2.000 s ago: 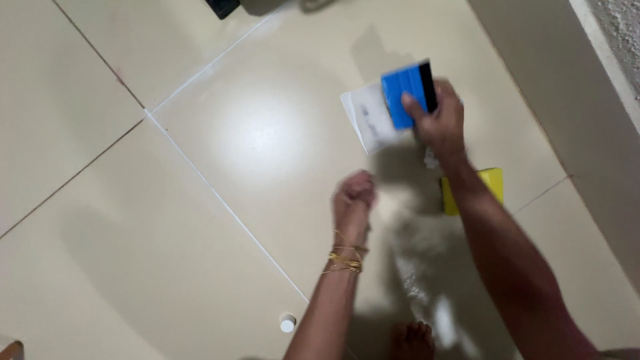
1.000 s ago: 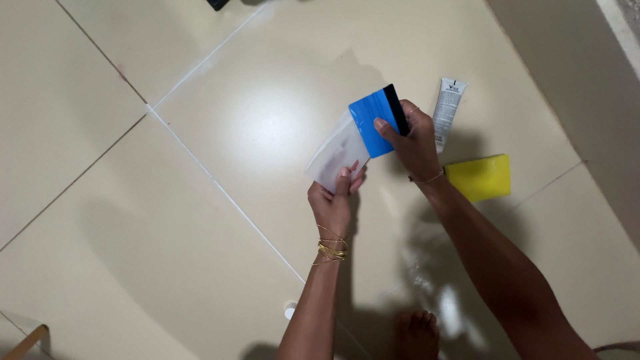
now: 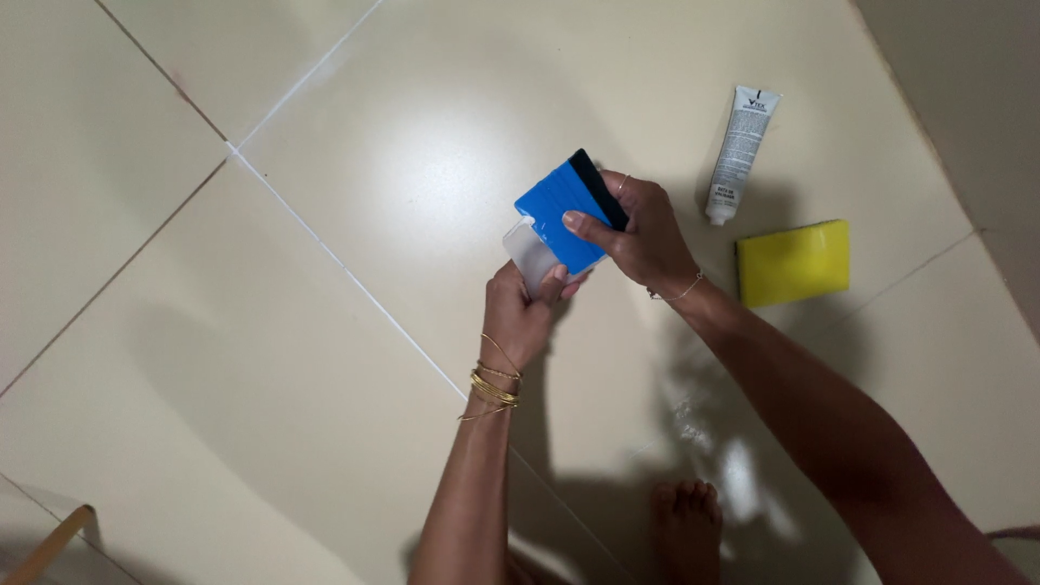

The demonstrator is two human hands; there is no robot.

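My right hand (image 3: 642,231) grips a blue plastic squeegee card (image 3: 561,211) with a black felt edge, its thumb on the blue face. A little white paste shows at the card's lower left corner. My left hand (image 3: 524,305) holds a translucent whitish plastic sheet or scraper (image 3: 536,256), partly hidden behind the blue card. The two pieces overlap and seem to touch. Right of my hands, a white squeeze tube (image 3: 739,154) bearing print lies on the floor. Below it lies a yellow rectangular pad or sponge (image 3: 795,264) with a dark edge.
Large beige floor tiles (image 3: 309,390) carry white-filled joints (image 3: 349,272) and darker joints (image 3: 114,276). A bare foot (image 3: 686,520) is at the bottom, near whitish smears or reflections. A brownish rod-like object (image 3: 57,540) juts in at the lower left. A wall or ledge borders the upper right.
My left hand, empty-looking at first, took hold of the translucent piece, which lay near the blue card. Both hands now hold their pieces together. The tube, hidden at first, shows fully.
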